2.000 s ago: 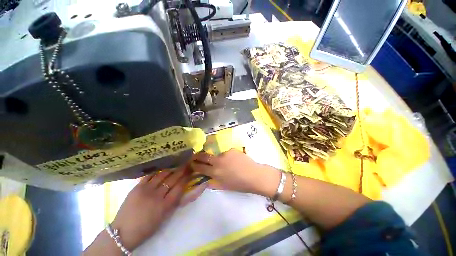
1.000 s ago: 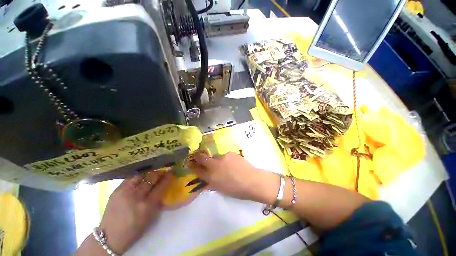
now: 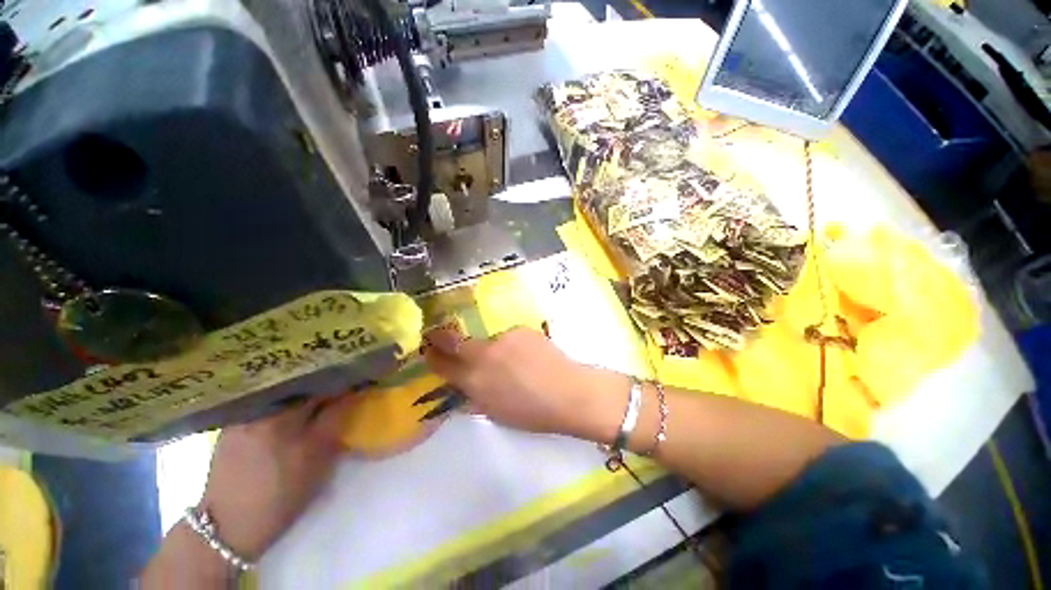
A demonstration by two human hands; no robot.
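Note:
A yellow fabric panel (image 3: 392, 417) lies on the white placement template (image 3: 403, 501) under the machine head (image 3: 173, 173); its far part is hidden. My right hand (image 3: 513, 378) is over the panel's right side, fingertips at a small tan label (image 3: 443, 337) beside the clamp area. Dark pointed thread snips (image 3: 439, 400) stick out from under that hand. My left hand (image 3: 271, 459) is at the panel's left edge, its fingertips blurred and hidden by the machine head, so its grip cannot be seen.
A bulky label bundle (image 3: 692, 231) lies right of the machine on a yellow panel pile (image 3: 910, 323), crossed by a reddish cord (image 3: 821, 288). A control screen (image 3: 795, 58) stands behind it. A finished panel stack (image 3: 23, 524) is cut off at far left. The taped note (image 3: 231, 357) overhangs the work.
The view has shifted, so the machine sits further left. Since the first frame my hands have moved apart, showing more yellow panel and the snips blades. My right fingertips stay near the clamp area.

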